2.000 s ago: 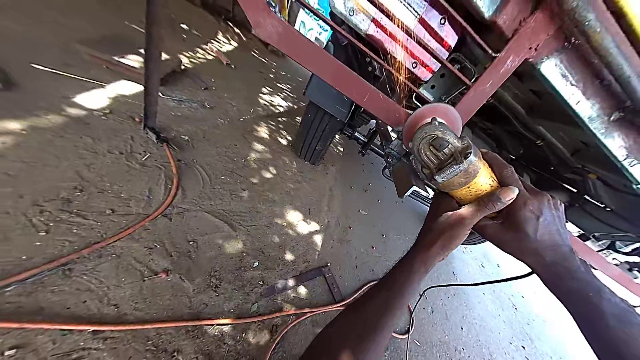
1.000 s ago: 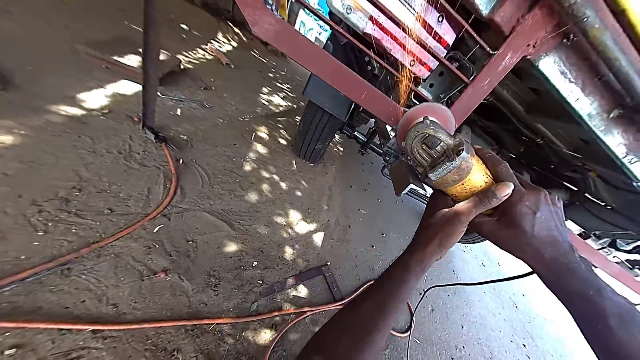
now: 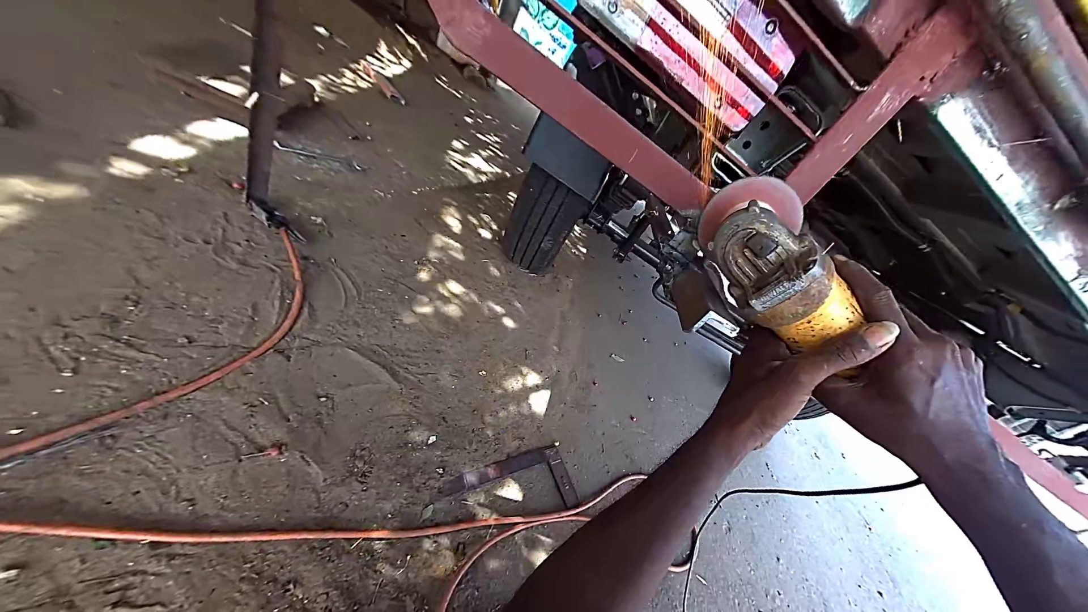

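Both my hands are wrapped around the yellow body of an angle grinder (image 3: 790,280). My left hand (image 3: 786,374) grips it from the near left, its thumb lying across the body, and my right hand (image 3: 909,374) holds it from the right. The grinder's reddish disc (image 3: 756,204) meets the red-painted steel frame (image 3: 586,110) near the corner where two bars join. Orange sparks (image 3: 710,102) stream upward from the disc. The disc's exact contact edge is partly hidden behind the grinder head.
A vehicle tyre (image 3: 544,221) stands beyond the frame. Orange cable (image 3: 255,535) crosses the sandy ground, near an angled metal piece (image 3: 561,476). A black cord (image 3: 782,491) curves below my arms. At the left, an upright metal post (image 3: 263,102) has a cable at its foot.
The grinder and both hands have shifted slightly left along the frame since the earliest frame. The spark stream looks longer and brighter now.
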